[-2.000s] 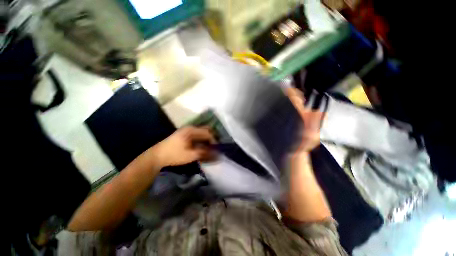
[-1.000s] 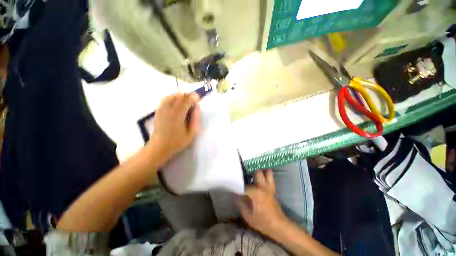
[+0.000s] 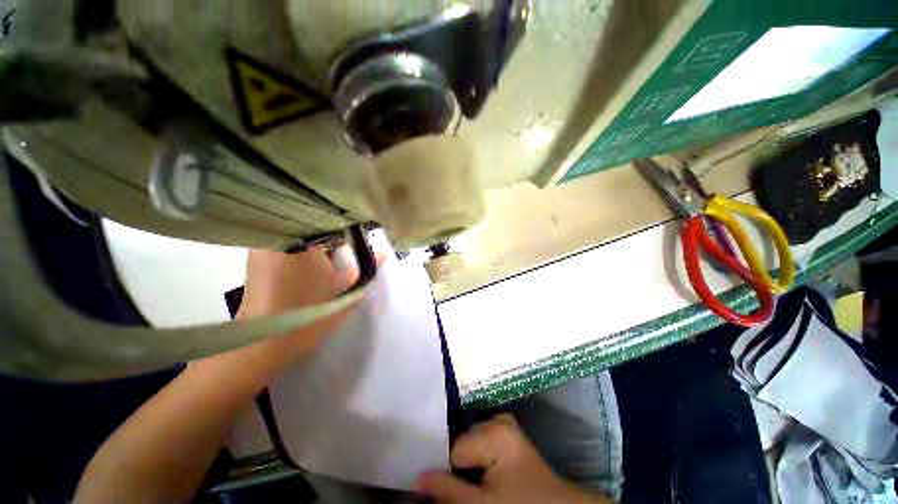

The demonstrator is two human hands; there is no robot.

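The sewing machine head [image 3: 295,118] fills the top left and hides the needle area. A white fabric piece [image 3: 364,394] with a dark layer showing at its edges runs from under the machine head down over the table's front edge. My left hand [image 3: 295,285] lies flat on the fabric's upper left part, partly hidden behind the machine; its fingertips are hard to see. My right hand [image 3: 492,463] is at the fabric's lower right corner, thumb and fingers closed on its edge.
Scissors with red and yellow handles [image 3: 734,261] lie right of the needle area. A black tray [image 3: 817,182] with shiny bits is behind them. White cut pieces with dark edges [image 3: 827,374] and a dark stack [image 3: 670,423] lie at lower right. Dark cloth hangs at left.
The view has moved closer to the machine head, which now covers the needle area. My left hand is further under the machine. My right hand now holds the fabric's lower corner.
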